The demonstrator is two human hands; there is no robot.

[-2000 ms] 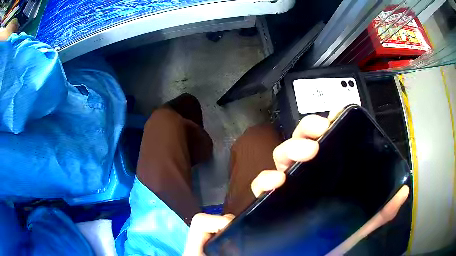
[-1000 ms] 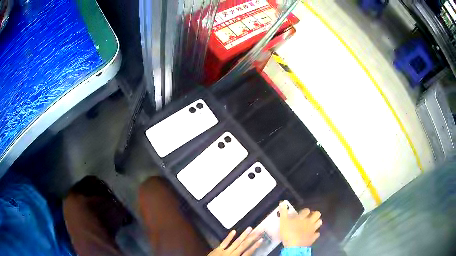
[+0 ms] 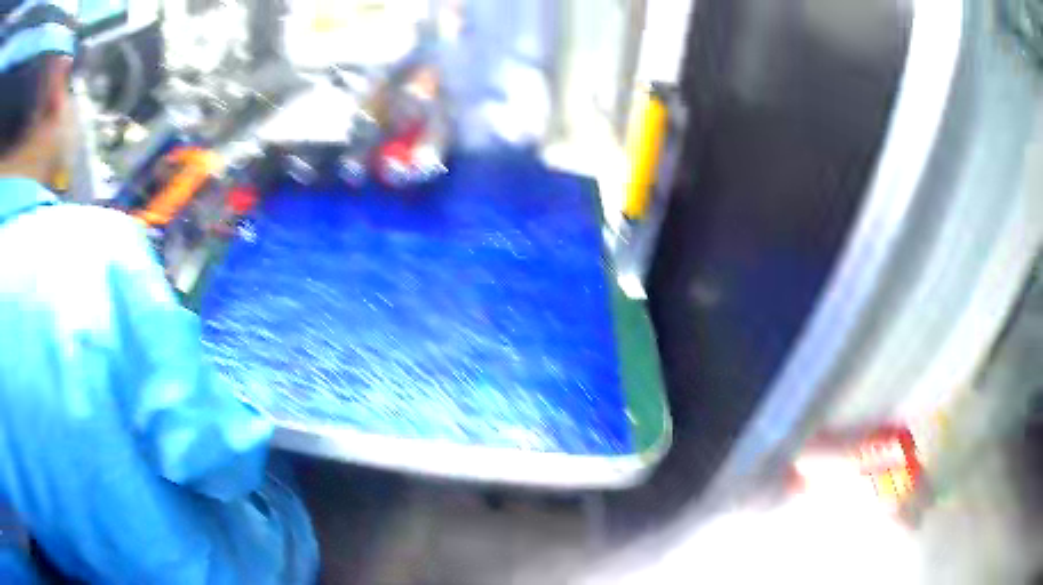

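Neither of my hands is in the picture, and no phone or phone tray shows. The frame is blurred. Nearest in front of me is the machine table, with a shiny blue film-covered surface [image 3: 423, 309]. It has a green edge strip [image 3: 643, 377] on the right and a pale rounded rim along the front.
A person in a light-blue smock [image 3: 126, 354] and cap is at the left edge of the table. Blurred machine parts stand at the back, with an orange piece [image 3: 181, 185]. A yellow upright part [image 3: 646, 158] is at the right rear. A red-and-white box [image 3: 881, 463] is at lower right.
The view has swung up and left from the black tray of white phones to the blue table. My hands and the phones have left the picture; the person in blue now shows at left.
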